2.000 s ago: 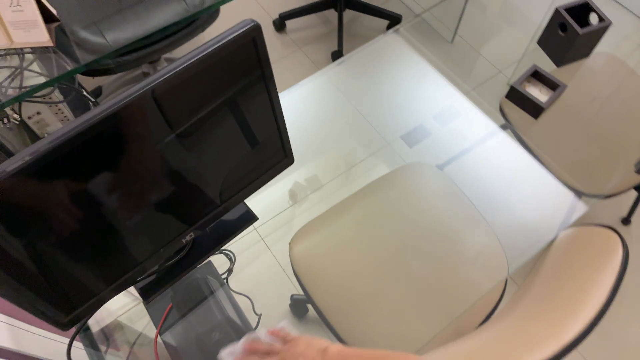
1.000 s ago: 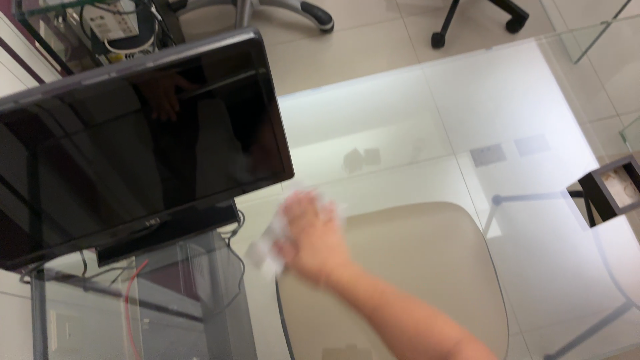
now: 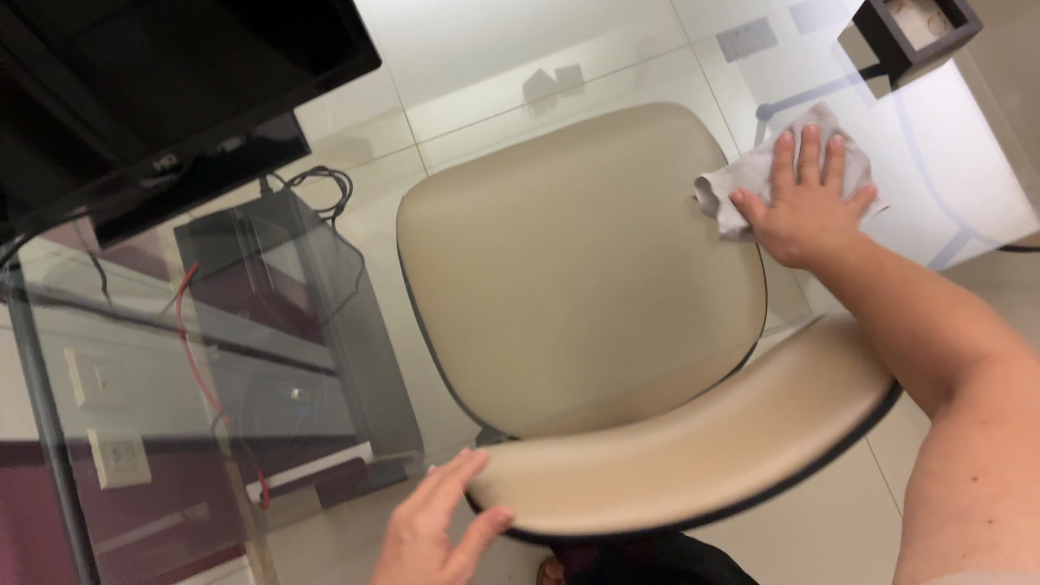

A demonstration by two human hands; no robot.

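My right hand (image 3: 808, 199) presses flat, fingers spread, on a crumpled light grey cloth (image 3: 743, 175) lying on the glass tabletop (image 3: 942, 138). My left hand (image 3: 443, 520) is at the bottom, its fingers and thumb at the left end of the beige chair backrest (image 3: 691, 455); whether it grips the backrest is unclear. Through the glass shows the beige chair seat (image 3: 577, 260), between the two hands.
A black HP monitor (image 3: 179, 89) stands on the glass at the upper left. Beneath the glass are a dark computer case (image 3: 341, 325), black cables (image 3: 333, 191) and a red cable (image 3: 191, 349). A dark open box (image 3: 914, 49) sits at the upper right.
My right hand has moved with the cloth from beside the monitor to the right part of the glass. My left hand has come into view at the backrest.
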